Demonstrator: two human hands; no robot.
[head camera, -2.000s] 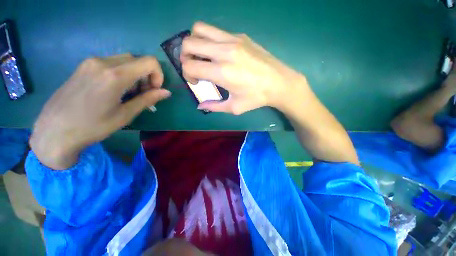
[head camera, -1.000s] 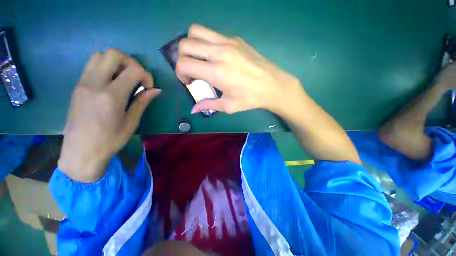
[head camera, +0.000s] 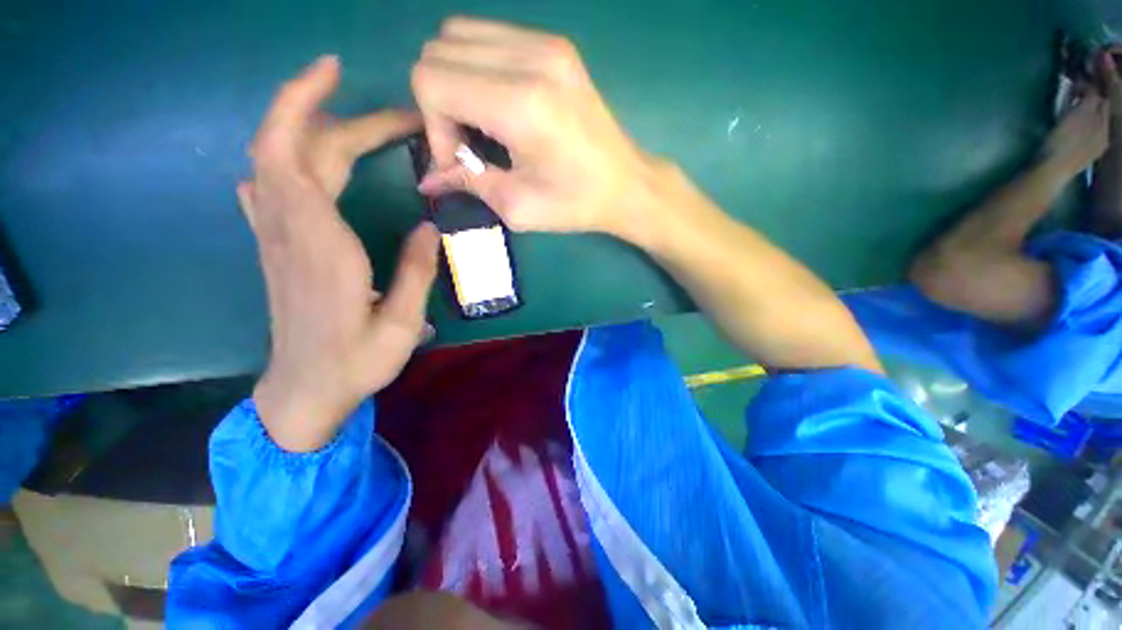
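Observation:
The phone assembly (head camera: 480, 268) lies on the green bench top, its white rectangle in a black frame nearest me. My left hand (head camera: 332, 234) is at its left side, fingers spread, with the thumb beside the lower half and the index fingertip near the upper end; it holds nothing that I can see. My right hand (head camera: 523, 129) is over the upper half and hides much of it. Its thumb and bent fingers pinch a small white piece (head camera: 470, 159). A small round component (head camera: 427, 332) is partly hidden beside my left thumb's base.
A silvery waiting handset (head camera: 7, 302) is cut off at the left edge. Another person's arm (head camera: 984, 265) and hands are at the right, holding something. Below the bench are a cardboard box (head camera: 111, 542) and bagged parts (head camera: 990, 480).
My left hand has moved right to the phone and its fingers have spread. My right hand has moved up, uncovering the white lower half. The phone is more upright in view and slightly lower.

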